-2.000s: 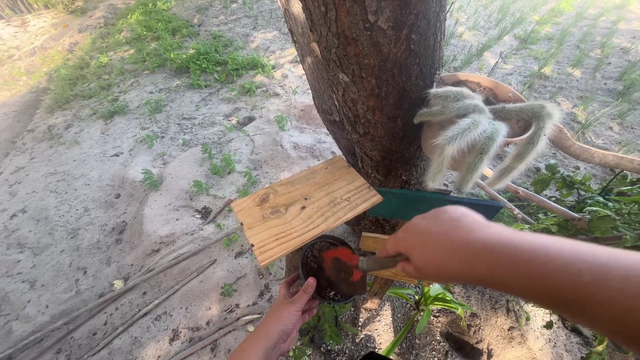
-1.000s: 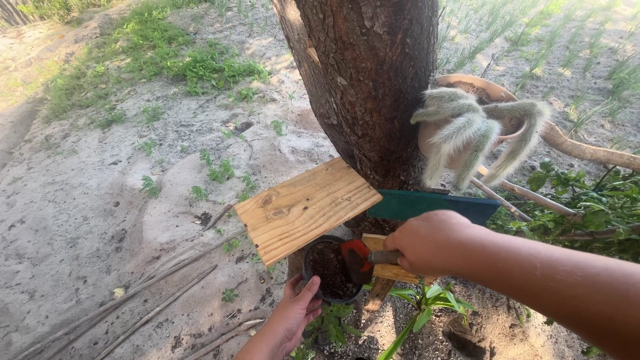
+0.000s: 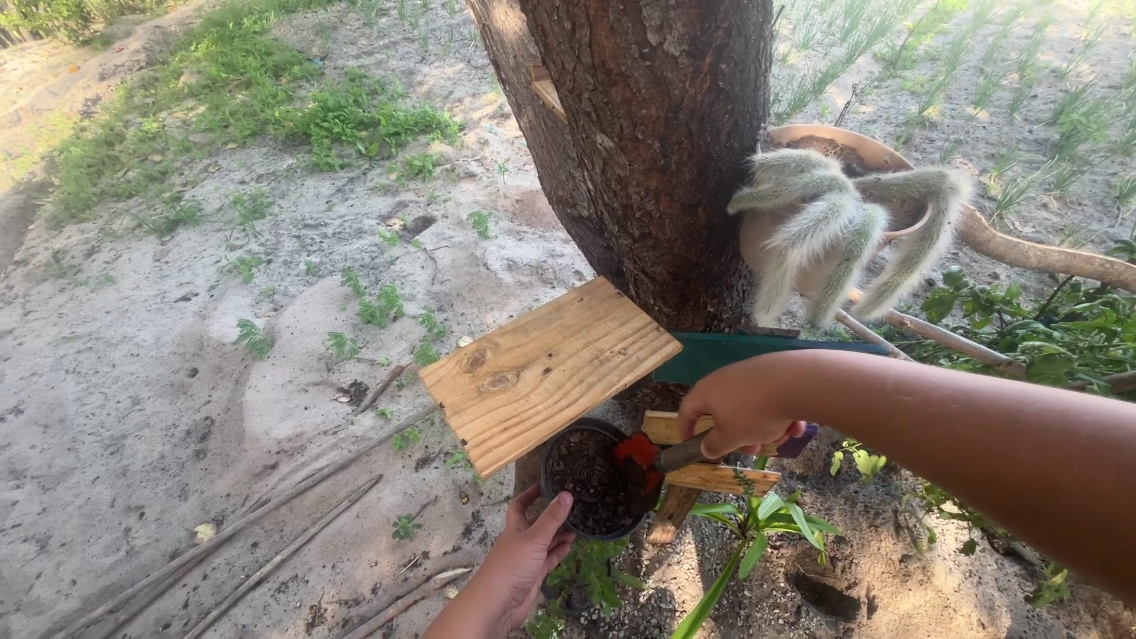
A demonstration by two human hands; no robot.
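My left hand (image 3: 524, 555) grips the lower left rim of a round black plastic pot (image 3: 596, 479), which holds dark, crumbly soil (image 3: 581, 475). From the right, my right hand (image 3: 737, 404) is closed on the handle of a small garden trowel (image 3: 679, 454). The trowel's orange-red blade lies over the right side of the pot, its tip at or in the soil; how deep cannot be told. A plain wooden board (image 3: 550, 373) is just above the pot and hides a little of the surroundings behind it.
A tree trunk (image 3: 657, 160) stands behind the board, with a green board (image 3: 710, 355) at its base. To the right, a terracotta-coloured pot (image 3: 874, 151) holds a hairy trailing cactus (image 3: 825, 222). Long sticks (image 3: 284, 555) lie on the sand. A strappy-leaved plant (image 3: 754, 524) grows below my right hand.
The trowel blade was over the middle of the pot two seconds ago and is now at its right side. My left hand has stayed at the pot's rim.
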